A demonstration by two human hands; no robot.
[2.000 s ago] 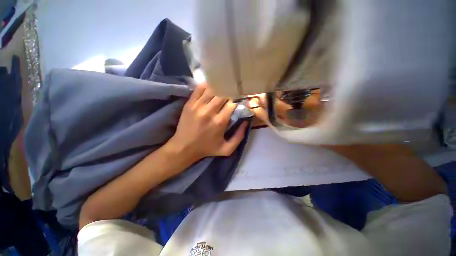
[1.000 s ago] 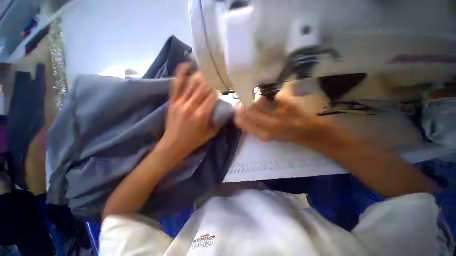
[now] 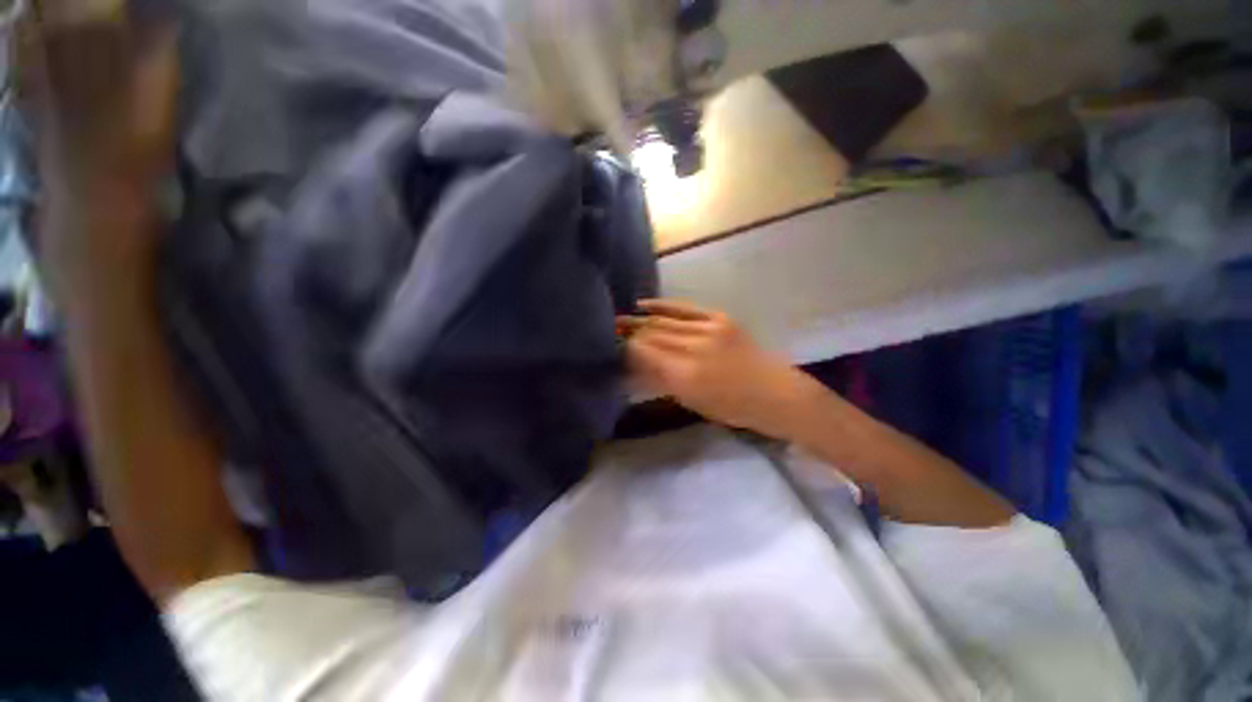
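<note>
A large grey-blue garment (image 3: 481, 261) fills the left and centre, bunched and blurred by motion, its right edge beside the needle area. My left hand (image 3: 103, 96) is raised at the upper left, blurred, at the garment's far side; its fingers are cut off or unclear, so its grip cannot be told. My right hand (image 3: 687, 354) is closed at the garment's right edge, by the table's front edge, with a small reddish and dark thing at its fingertips. The presser foot and needle area (image 3: 669, 144) of the sewing machine sits under a bright lamp, above my right hand.
A dark square pad (image 3: 851, 99) lies on the machine bed right of the needle. A thin green-yellow and dark tool (image 3: 906, 176) lies below it. A crumpled clear bag (image 3: 1160, 172) is at the far right. A blue basket (image 3: 1050, 412) and grey cloth (image 3: 1167, 528) are below the table.
The garment has been lifted and spread over the left and centre. My left hand has moved up and left. My right hand has moved from the needle down to the table's front edge.
</note>
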